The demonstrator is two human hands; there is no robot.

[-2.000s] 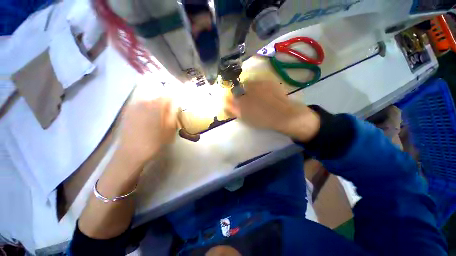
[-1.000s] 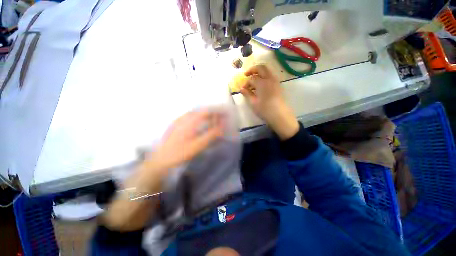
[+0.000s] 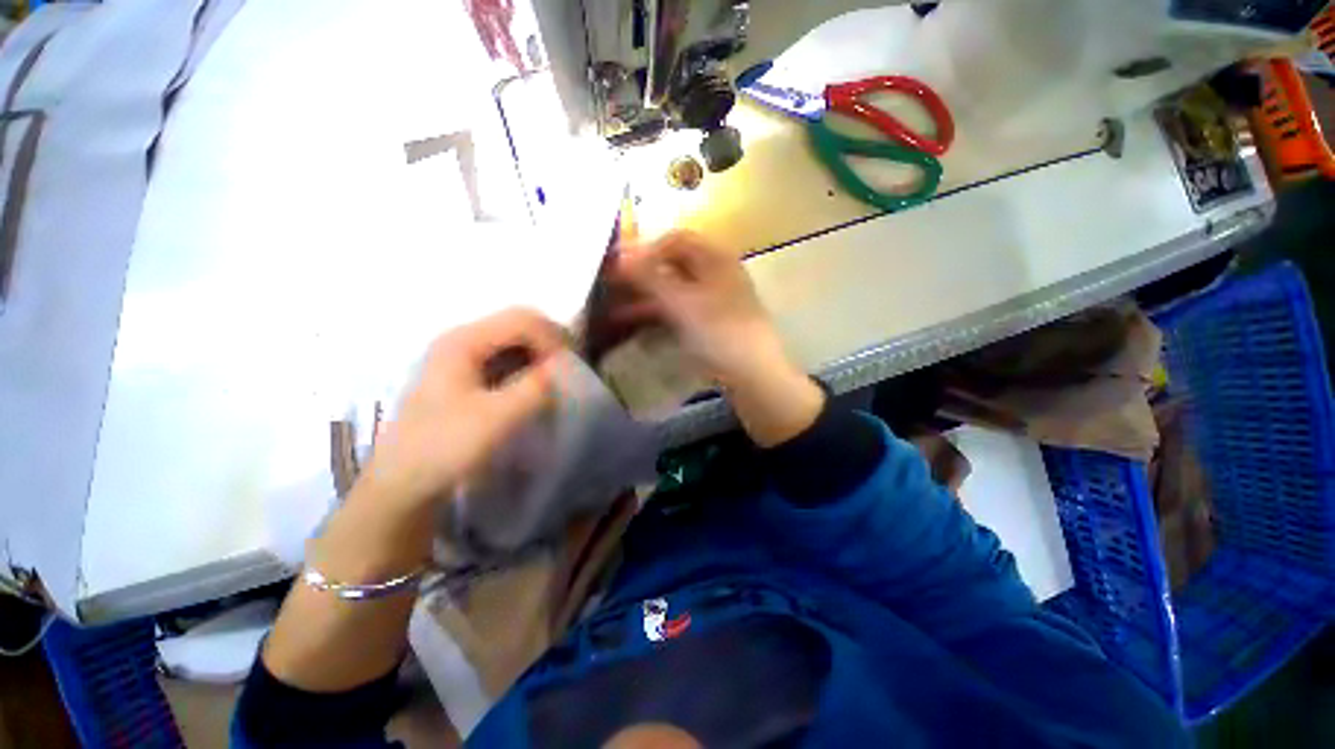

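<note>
A large whitish cloth panel [image 3: 278, 293] covers the left of the table, with small brown strips [image 3: 466, 168] on it. My left hand [image 3: 483, 395] grips a bunched part of the grey-and-brown cloth [image 3: 549, 476] that hangs over the table's front edge. My right hand [image 3: 696, 300] is blurred, with its fingers closed at the raised edge of the cloth just in front of the needle area. The sewing machine head [image 3: 652, 73] stands behind both hands. The exact fingertip contact of my right hand is blurred.
Scissors with red and green handles [image 3: 886, 139] lie right of the needle. More whitish cloth [image 3: 66, 205] lies at the far left. Blue baskets [image 3: 1244, 468] stand below the table at the right, with brown cloth [image 3: 1069, 384] beside them. An orange basket [image 3: 1296, 125] shows at the upper right.
The small brown and white pieces at the left are replaced in view by a broad whitish panel. My right hand has moved left from the needle plate to the cloth; my left hand lifts its edge.
</note>
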